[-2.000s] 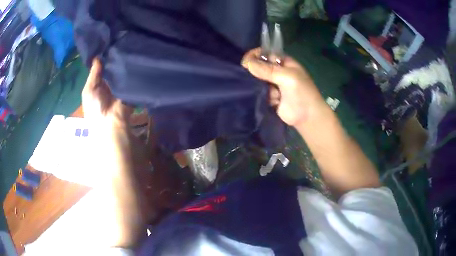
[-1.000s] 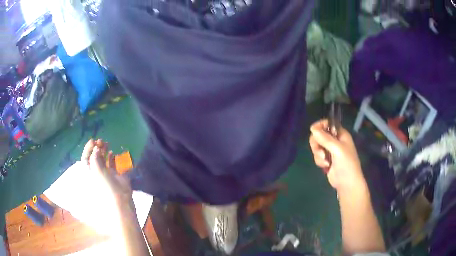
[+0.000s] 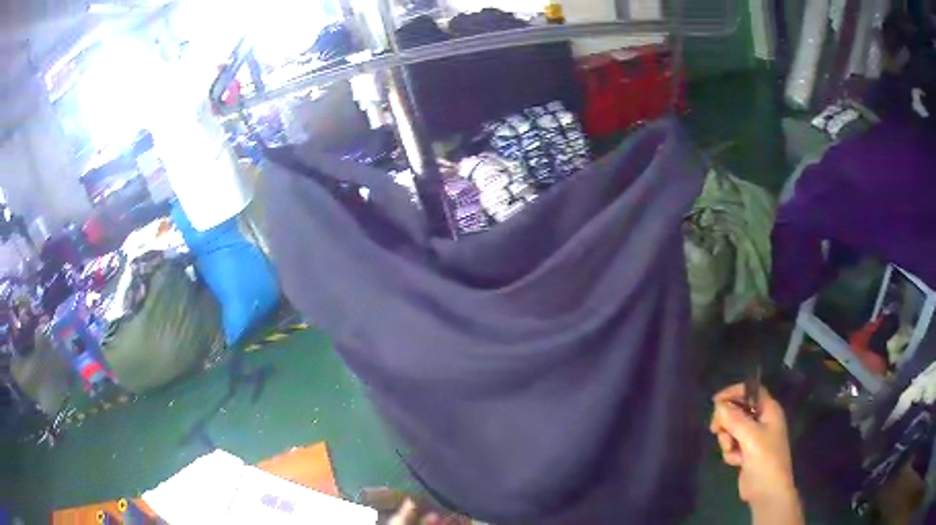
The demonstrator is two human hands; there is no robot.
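A dark navy garment (image 3: 513,379) hangs wide in front of me from two upper corners, its top edge sagging between them. My right hand (image 3: 754,436) is to the right of the cloth, apart from it, closed around small thread snips (image 3: 755,385) whose tips point up. My left hand (image 3: 405,512) shows only as blurred fingertips at the bottom edge, below the cloth's left side; its grip cannot be told.
A metal rail (image 3: 482,43) crosses behind the garment. A brown board (image 3: 308,467) at lower left bears a white folder (image 3: 241,492) and thread cones (image 3: 125,510). Filled sacks (image 3: 169,323) stand left, a grey frame (image 3: 831,349) right, near purple clothing (image 3: 862,205), apparently a person's.
Both hands have let go of the garment, which now hangs spread out. The view has tilted up, showing the rail. My left hand has dropped almost out of the picture.
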